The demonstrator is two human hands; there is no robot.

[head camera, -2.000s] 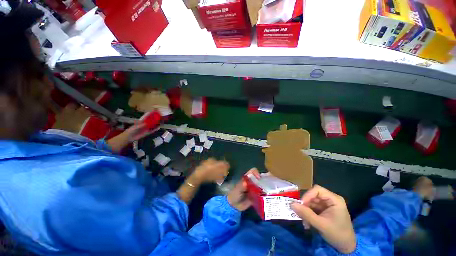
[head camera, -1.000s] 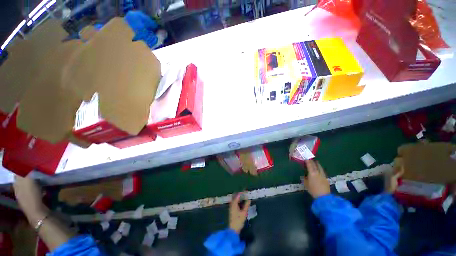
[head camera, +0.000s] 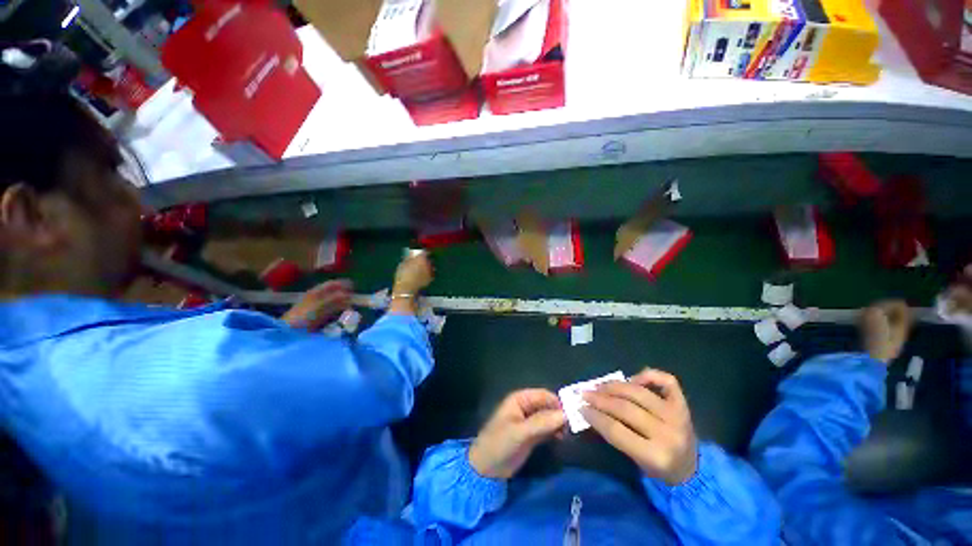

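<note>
A small white label or slip [head camera: 583, 400] with faint print is held in front of me, above the dark green work surface. My left hand [head camera: 519, 432] pinches its left edge with thumb and finger. My right hand [head camera: 646, 422] grips its right part, and the fingers cover some of it. Red cartons with white contents stand open on the green belt beyond my hands, one [head camera: 654, 246] ahead and slightly right, another [head camera: 564, 247] straight ahead.
A pale dividing strip [head camera: 640, 311] runs between belt and work surface. A long white shelf [head camera: 629, 85] behind holds larger red cartons and a yellow box [head camera: 783, 43]. A person in blue [head camera: 203, 405] sits at left; another person's sleeve [head camera: 826, 416] is at right. White pieces [head camera: 778, 331] lie scattered.
The red carton held two seconds ago is no longer in my hands. One second ago my right hand was at a belt carton; now both hands are together on the white label.
</note>
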